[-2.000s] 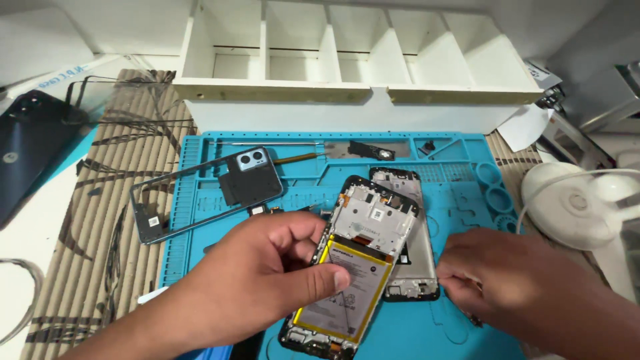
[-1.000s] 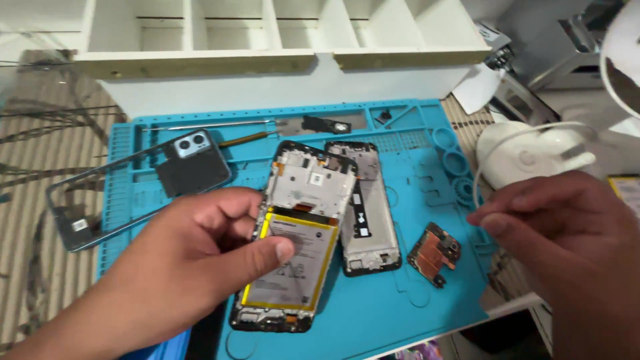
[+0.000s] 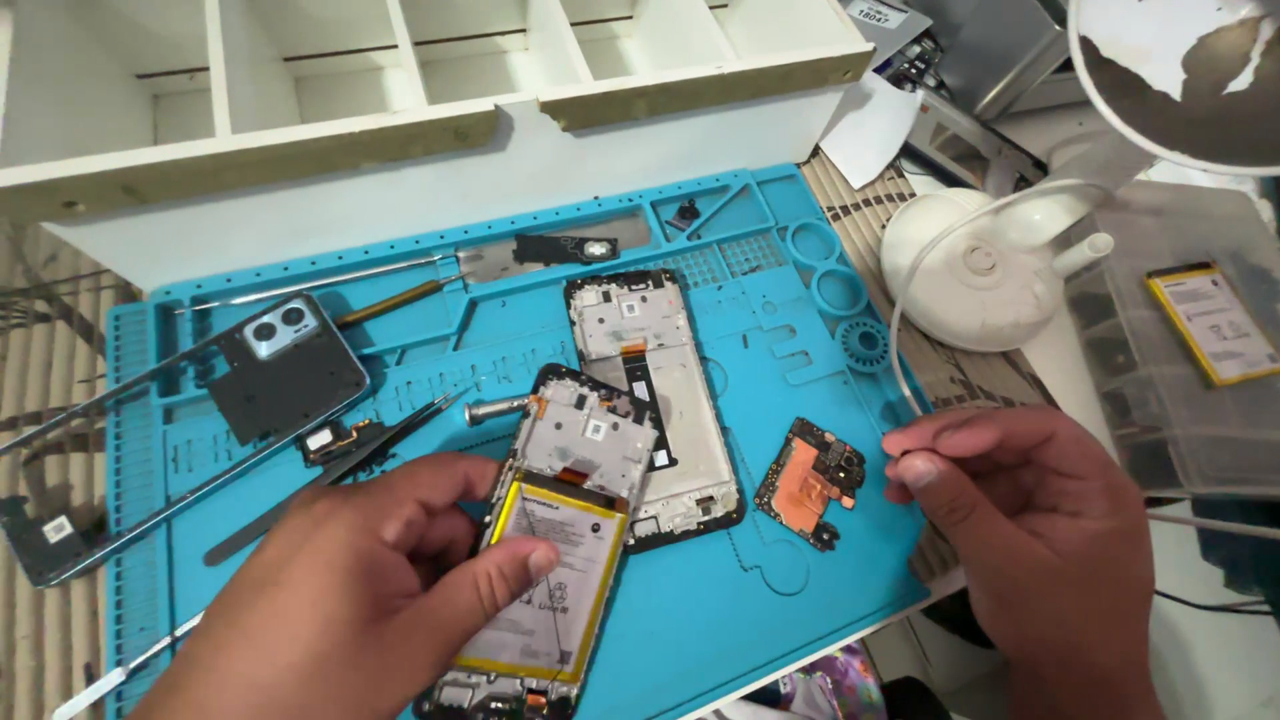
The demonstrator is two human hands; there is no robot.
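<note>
My left hand (image 3: pixel 400 580) grips a phone frame (image 3: pixel 590 430) with a yellow-edged Motorola battery (image 3: pixel 560 590) fitted in it, thumb on the battery. Partly behind it, a second phone frame (image 3: pixel 690 400) without a battery lies on the blue repair mat (image 3: pixel 660 640). My right hand (image 3: pixel 1010 510) is raised at the mat's right edge, thumb and index fingertips pinched together; a tiny dark thing seems to show between them, too small to name. Left of that hand lies a phone logic board (image 3: pixel 805 480) with copper-coloured shielding.
Tweezers (image 3: pixel 330 490), a screwdriver bit (image 3: pixel 497 408), a phone back frame with cameras (image 3: pixel 290 350) and a brown-handled tool (image 3: pixel 400 303) lie left. A white divided shelf (image 3: pixel 300 130) stands behind. Right are a white lamp base (image 3: pixel 970 270) and a plastic box (image 3: pixel 1120 350) with another battery (image 3: pixel 1215 320).
My right hand has lifted off the mat and moved right, away from the logic board, which now shows on the mat. My left hand still holds the phone frame. The view has shifted.
</note>
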